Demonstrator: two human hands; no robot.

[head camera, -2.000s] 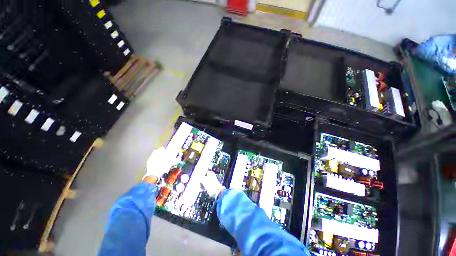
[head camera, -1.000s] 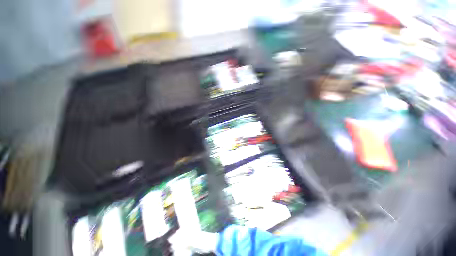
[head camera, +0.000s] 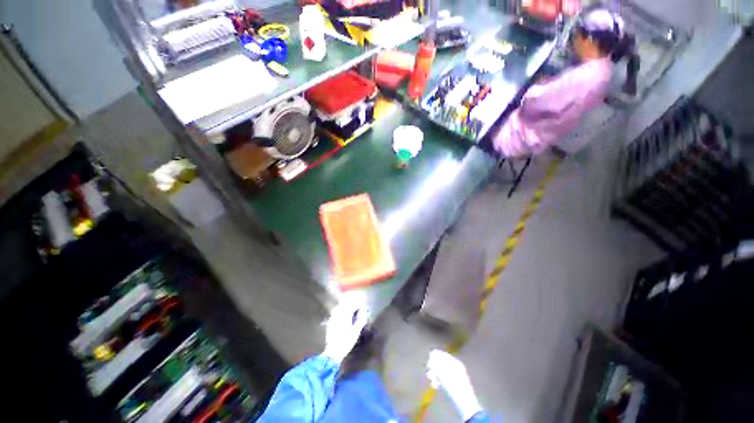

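A flat red tray [head camera: 358, 241] lies on the green bench mat [head camera: 289, 206] in front of me. My left hand [head camera: 344, 329], in a white glove, is at the near edge of the bench, just below the tray; its fingers are partly bent and whether it holds anything is unclear. My right hand [head camera: 451, 378], also white-gloved, hangs over the floor to the right of the bench, with no object visible in it. A small green pot [head camera: 404, 154] with a white wipe [head camera: 408, 138] beside it stands farther back on the mat.
Circuit boards [head camera: 124, 330] sit in black totes at the left. A shelf [head camera: 306, 87] spans the bench, with a round fan [head camera: 291, 132] and a red-topped box [head camera: 341, 93] beneath. A person in pink [head camera: 555, 103] sits at the right. More black totes [head camera: 686, 297] stand at right.
The view has swung right from the totes to the bench. My hands are away from the boards they were over two seconds ago.
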